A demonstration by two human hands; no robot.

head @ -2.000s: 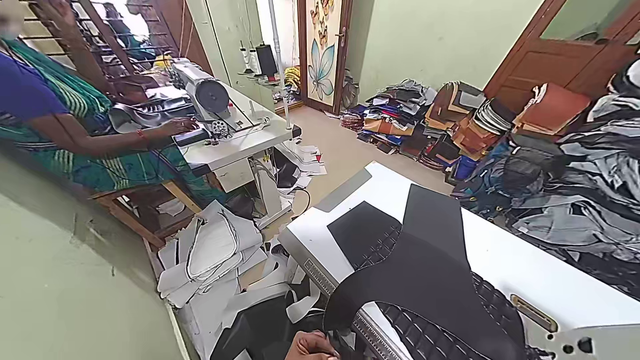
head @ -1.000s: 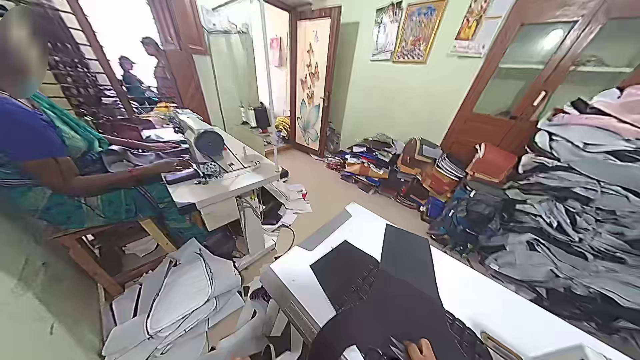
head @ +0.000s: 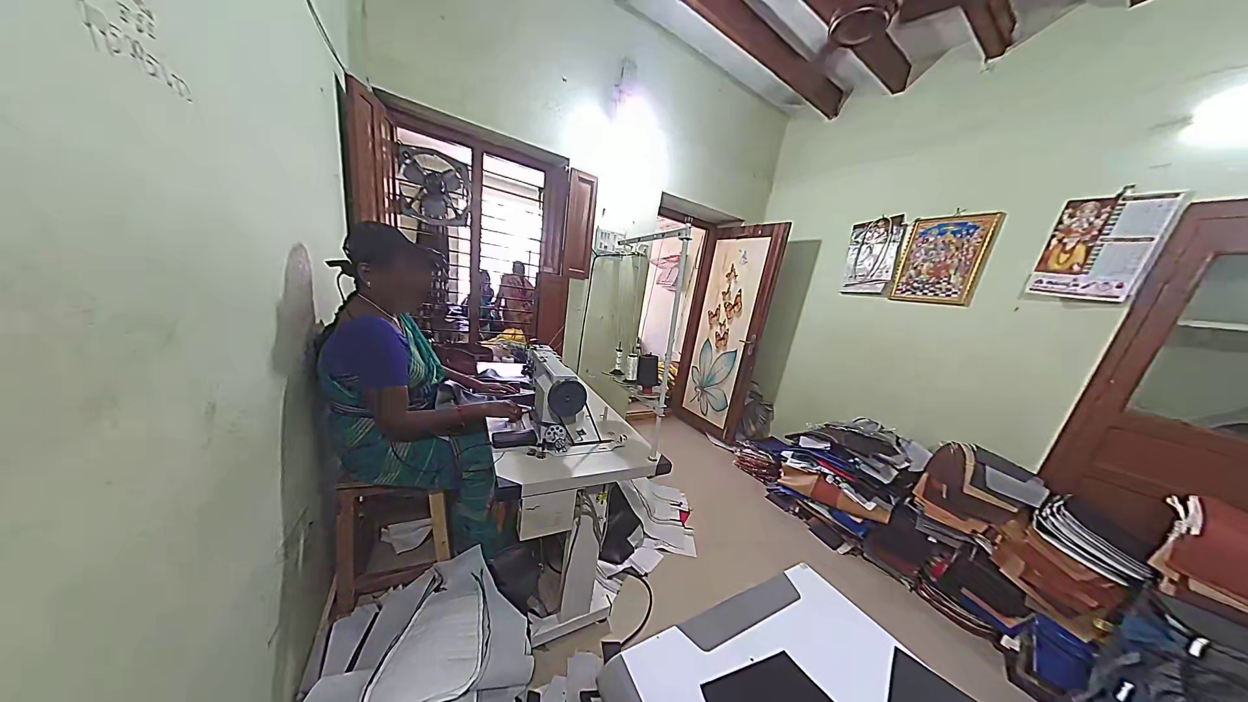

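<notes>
Neither my left hand nor my right hand shows in the head view. At the bottom edge, black material pieces (head: 765, 680) lie on a white sewing table (head: 829, 624) with a grey panel at its far left corner. Most of the material is cut off by the frame. Beyond it, a person (head: 390, 390) sits on a wooden stool, both hands on dark material at a sewing machine (head: 561, 390).
Grey cut pieces (head: 439, 624) are heaped at lower left beside the co-worker's machine table (head: 585, 463). Stacks of coloured material (head: 848, 478) line the floor at right. A blue crate (head: 1061, 651) stands among them. A cable (head: 643, 604) loops on the floor.
The view has swung far upward, bringing the ceiling and window in. A hand that lay on the black quilted material one second ago is out of the frame.
</notes>
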